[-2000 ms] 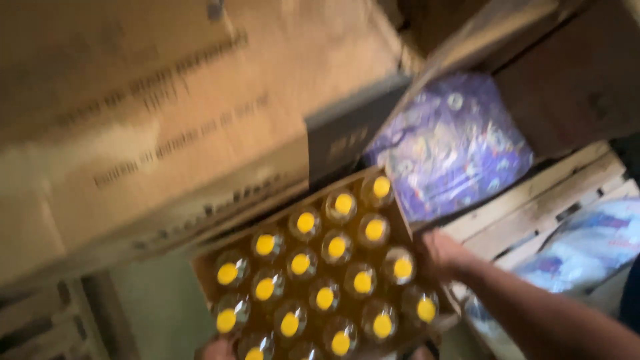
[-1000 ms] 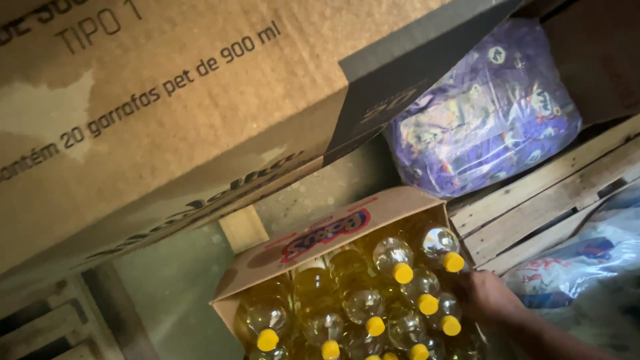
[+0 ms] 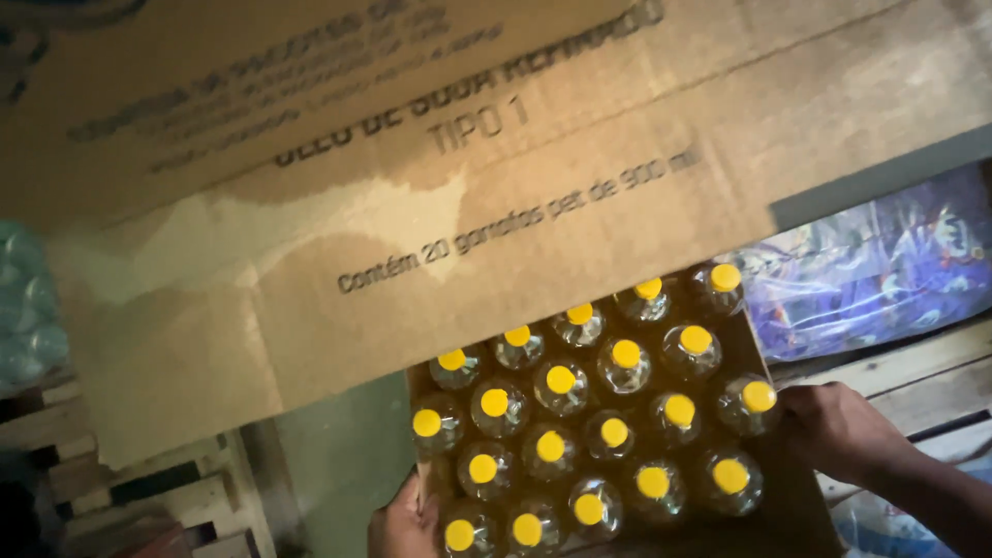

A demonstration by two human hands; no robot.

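Note:
An open cardboard box (image 3: pixel 802 496) full of clear bottles of yellow oil with yellow caps (image 3: pixel 559 380) is between my two hands. My left hand (image 3: pixel 403 521) grips the box's left wall near the bottom of the view, its fingers partly hidden. On the opposite side, my right hand (image 3: pixel 841 426) closes on the right wall near the upper corner. A large printed cardboard carton (image 3: pixel 310 333) stands in front and hides the far edge of the box.
Purple plastic-wrapped packages (image 3: pixel 876 271) lie at the right on wooden pallet slats (image 3: pixel 930 356). Below them is a clear plastic-wrapped pack (image 3: pixel 899 515). Another wooden pallet (image 3: pixel 186 504) is at lower left, with greenish wrapped bottles (image 3: pixel 27 302) above it. Greenish floor (image 3: pixel 341 457) shows between.
The box has gone from tilted, with its printed side wall showing, to a view onto the bottle caps. My left hand has come into view. The view has shifted strongly.

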